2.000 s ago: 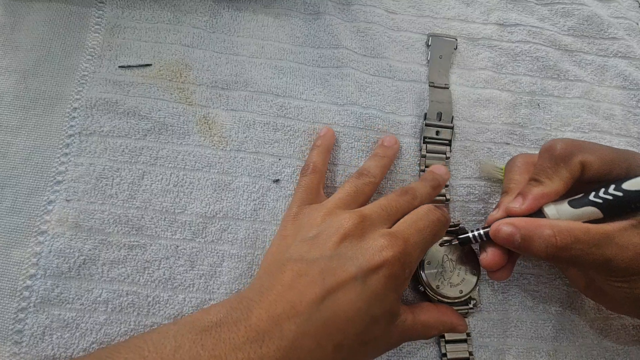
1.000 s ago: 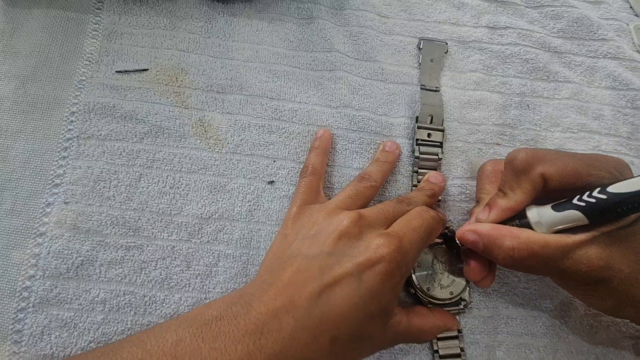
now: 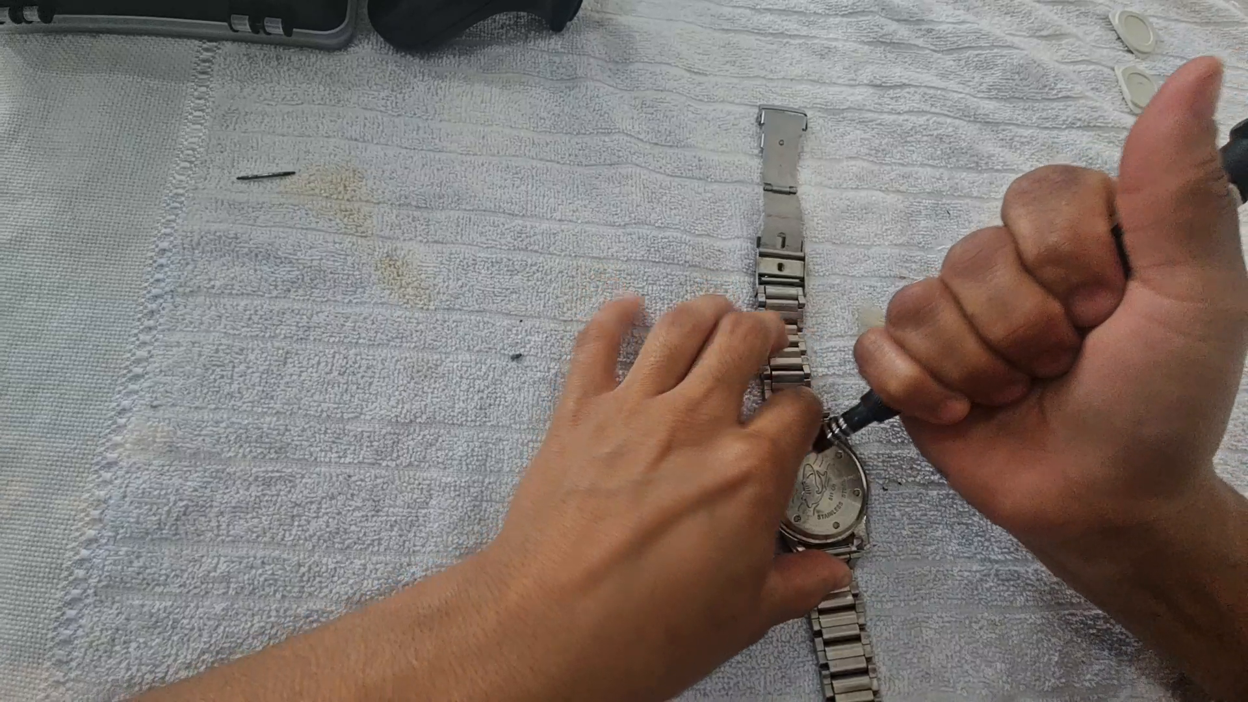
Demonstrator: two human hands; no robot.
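Observation:
A wristwatch with a metal link bracelet lies face down, its engraved steel case back showing. The folding clasp is spread out at the bracelet's upper end. My left hand rests over the watch, thumb at the lower lugs and bent index finger at the upper edge of the case, steadying it. My right hand is a fist around a screwdriver, thumb raised. The screwdriver's dark shaft comes out below the little finger and its tip meets the upper rim of the case back. The very tip is partly hidden by my left index finger.
A white ribbed towel lies under everything. A thin dark pin or bit is at the upper left. A black case and a black object are at the top edge. Two small pale discs lie at the upper right.
My right hand has gone from a pen-like hold on the screwdriver to a full fist, with the thumb up. The fingers of my left hand have curled in and lie closer together.

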